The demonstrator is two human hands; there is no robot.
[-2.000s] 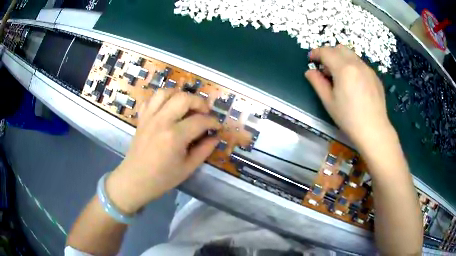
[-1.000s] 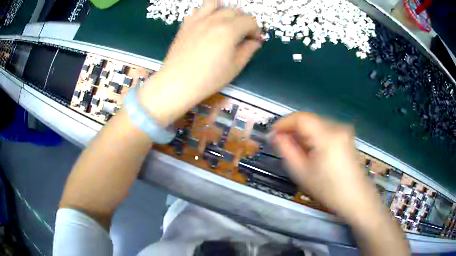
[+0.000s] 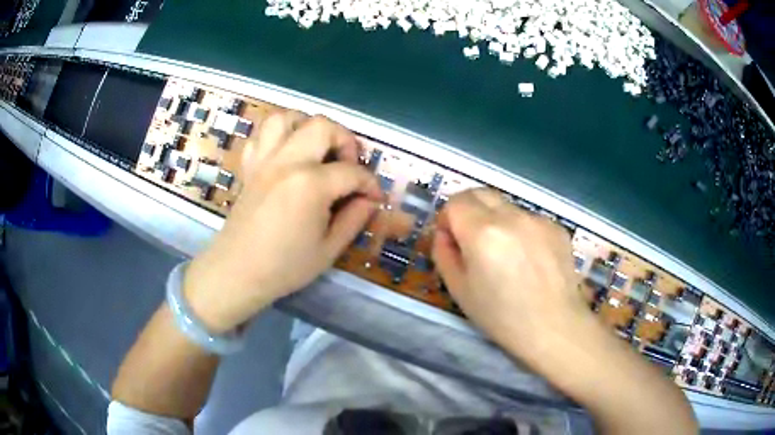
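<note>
An orange-brown circuit board [image 3: 399, 225] with dark and silver parts lies in the conveyor rail in front of me. My left hand [image 3: 293, 200] is over its left part, thumb and forefinger pinched close above the board; whether a part is between them cannot be made out. My right hand [image 3: 501, 255] is over its right part, fingertips down at the board, and hides what they touch. A heap of small white connectors [image 3: 544, 34] lies on the dark green mat [image 3: 357, 76] beyond the rail.
A heap of small black components [image 3: 722, 144] lies right of the white one. One white connector [image 3: 526, 88] lies apart. Black plates [image 3: 106, 106] sit in the track at left. More board [image 3: 633, 297] shows at right. A red object [image 3: 726, 17] is at the far right edge.
My left hand has come back from the white heap to the board. My right hand has moved slightly left onto the board. The board's populated sections appear shifted along the track.
</note>
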